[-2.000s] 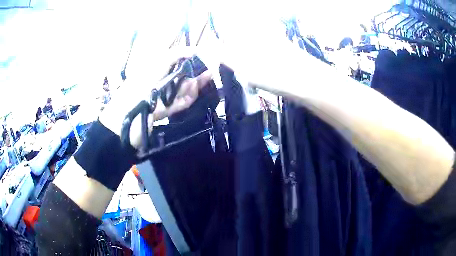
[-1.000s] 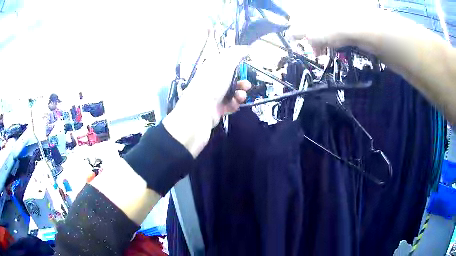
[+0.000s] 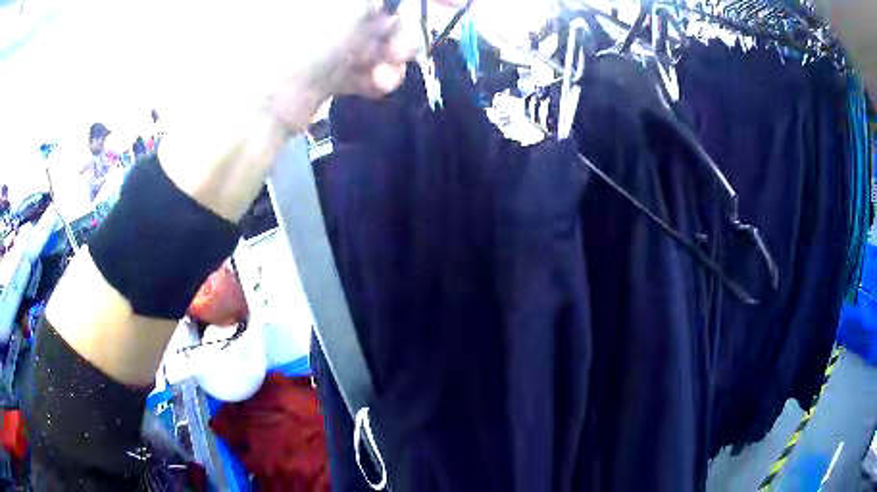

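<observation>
Navy garments [image 3: 519,288] hang in long folds in the middle. White hanging tapes [image 3: 571,86] show at their tops. An empty black hanger [image 3: 673,231] hangs tilted in front of them. My left hand [image 3: 361,62] is at the top left of the garments, blurred and overexposed, near a hanger hook; whether it grips anything is unclear. A black band is on my left wrist. My right hand is out of the picture; only a blurred bit of arm shows at the top right corner.
A pale grey rack leg [image 3: 317,274] slants down at the left of the garments. Crowded hangers [image 3: 760,29] are at the top right. A dark red heap [image 3: 279,432] lies in a blue bin below left. Yellow-black tape [image 3: 803,432] marks the floor. A person [image 3: 98,159] is far left.
My left hand has moved up and left. My right hand has left the view at the top right. The long hanger bar by my left hand no longer shows; the tilted hanger still hangs.
</observation>
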